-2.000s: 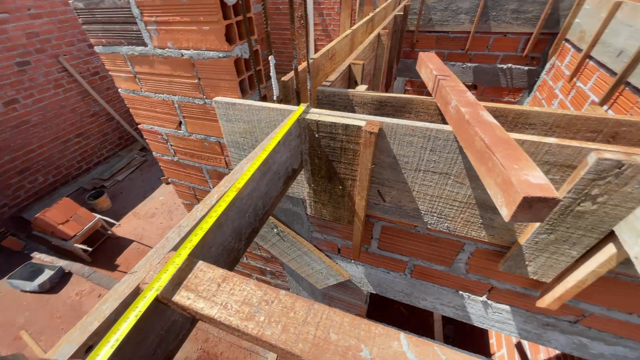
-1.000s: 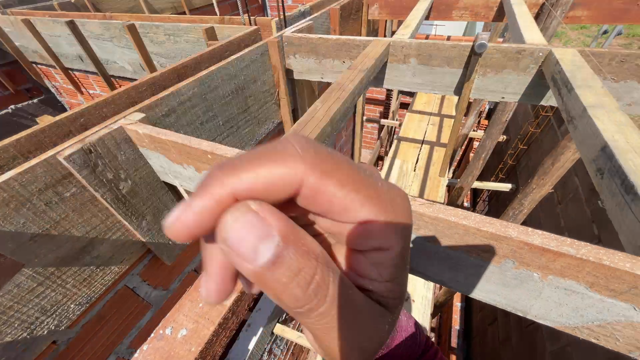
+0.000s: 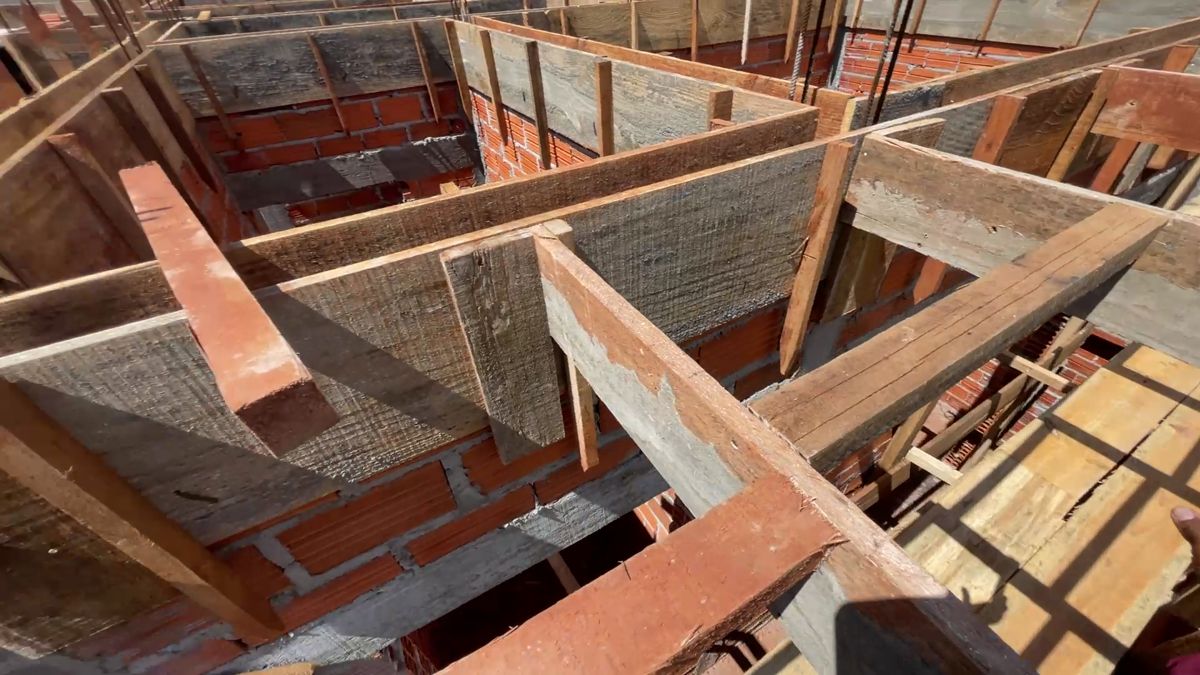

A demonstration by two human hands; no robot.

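At the right edge, only a fingertip and a dark part of my right hand (image 3: 1187, 527) show, in front of plywood planks (image 3: 1078, 469); what it holds is hidden. My left hand is out of view. A cement-stained wooden board (image 3: 647, 375) on edge runs from the centre to the bottom right. One end of a reddish timber beam (image 3: 656, 581) meets it from the lower left, and a brown timber beam (image 3: 956, 328) meets its other side. Its far end touches the long rough formwork board (image 3: 694, 244) beside a short upright board piece (image 3: 506, 342).
A red-stained beam (image 3: 220, 300) juts over the formwork at left. Below runs a hollow-brick wall (image 3: 366, 516) with a dark opening beside it. Thin rebar (image 3: 891, 61) stands upright at the back. Wooden cleats (image 3: 816, 258) brace the formwork, and a deep gap lies between beams and planks.
The view has swung widely. The yellow tape measure that lay along a board two seconds ago is out of view. My right hand, central and curled a second ago, is now at the right edge.
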